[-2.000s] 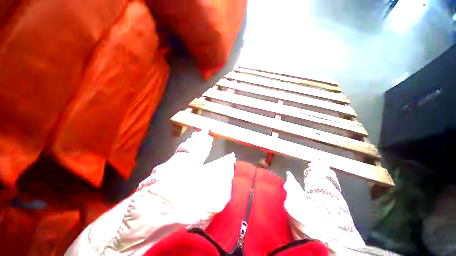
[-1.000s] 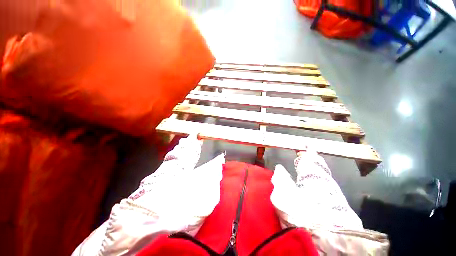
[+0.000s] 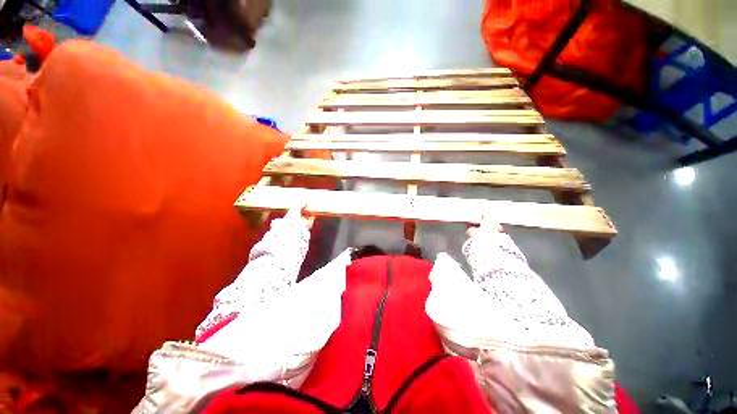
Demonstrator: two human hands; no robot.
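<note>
A pale slatted wooden pallet (image 3: pixel 420 174) is in front of my body, its near edge board close to my waist and its far end pointing forward. My left hand (image 3: pixel 301 213) grips the near board towards its left end. My right hand (image 3: pixel 486 226) grips the same board right of the middle. Only small parts of both hands show past the sleeves; the fingers under the board are hidden.
Large orange sacks (image 3: pixel 153 186) stand close along my left side. Ahead right, another orange sack (image 3: pixel 558 61) and a blue stool (image 3: pixel 695 85) sit by a dark metal frame. Grey glossy floor (image 3: pixel 646 214) shows to the right.
The pallet has stayed in both hands while the view moved forward past the orange sacks. The dark box on the right has left view, and the blue stool and frame have come closer.
</note>
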